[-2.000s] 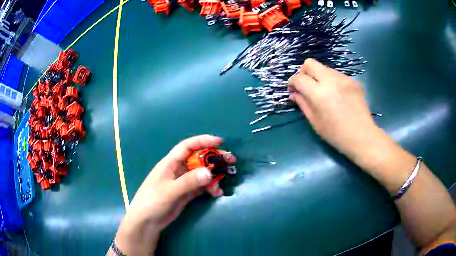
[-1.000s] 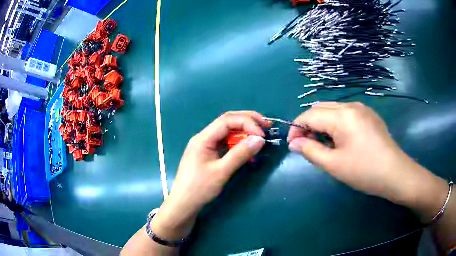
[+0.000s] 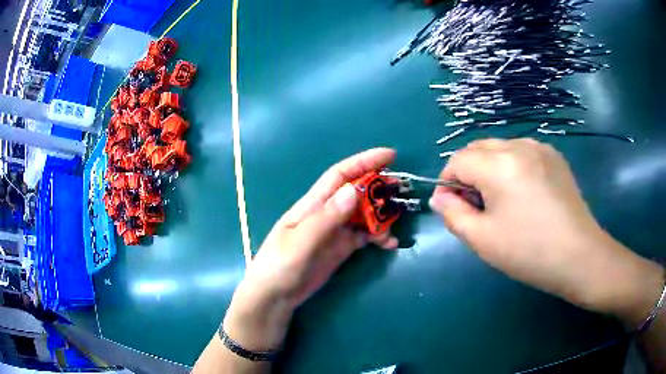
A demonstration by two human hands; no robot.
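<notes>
My left hand (image 3: 314, 226) holds an orange connector housing (image 3: 377, 212) between thumb and fingers, its black insert and silvery tabs (image 3: 406, 204) facing right. My right hand (image 3: 515, 212) pinches a thin dark wire (image 3: 445, 182) between thumb and index finger. The wire's pale end reaches the upper back edge of the housing. Whether its tip is inside the housing cannot be told. The wire's other end shows under my right fingers.
A pile of black-and-white wires (image 3: 511, 66) lies at the upper right. A dense heap of orange housings (image 3: 142, 146) lies at the left, beside a light-blue tray (image 3: 97, 241). A yellow line (image 3: 237, 131) crosses the green table (image 3: 321, 88). Blue bins stand at the far left.
My right hand has come from the wire pile to the housing with a wire. Since the last frame, my left hand has turned the housing so more of its orange flange shows.
</notes>
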